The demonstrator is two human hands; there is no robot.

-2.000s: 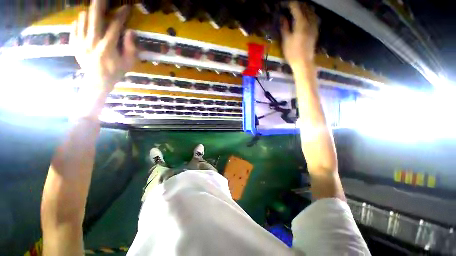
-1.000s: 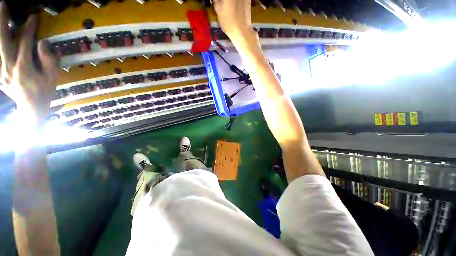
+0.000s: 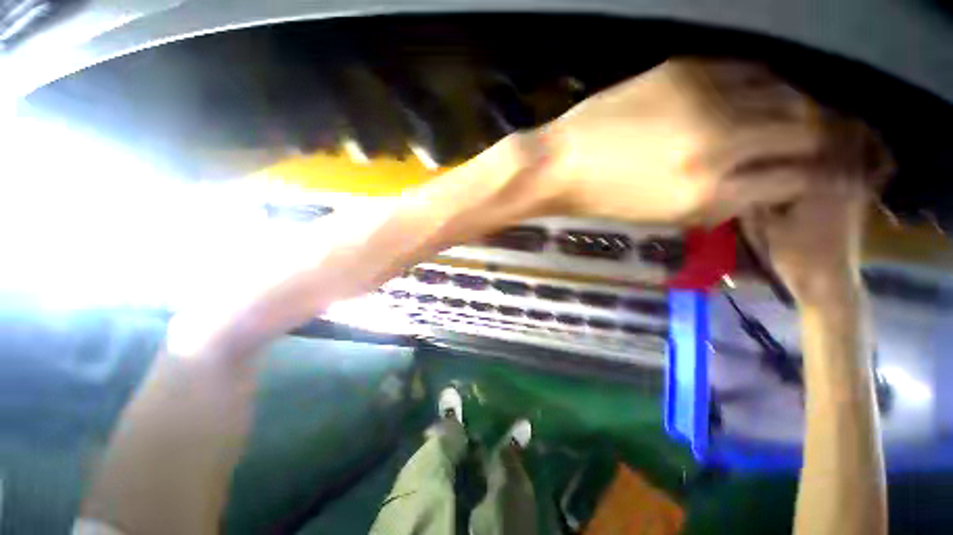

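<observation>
My left hand reaches across to the right over the shelf, its fingers blurred and meeting my right hand. My right hand is at the upper right, above the blue tray. The two hands overlap, and whether they hold anything cannot be told. Black adapters with cords lie in the tray. A red marker tag hangs at the tray's left end, just below the hands. The yellow-orange socket board runs behind my left forearm.
White-edged rack shelves with dark modules run below the board. Bright glare covers the left side. My feet are on the green floor, and an orange-brown step stool stands at the bottom. A pale curved edge crosses the top.
My left hand has moved from the far left to the right, up to my right hand. The view has shifted, so the tray, red tag and stool now appear lower and further right.
</observation>
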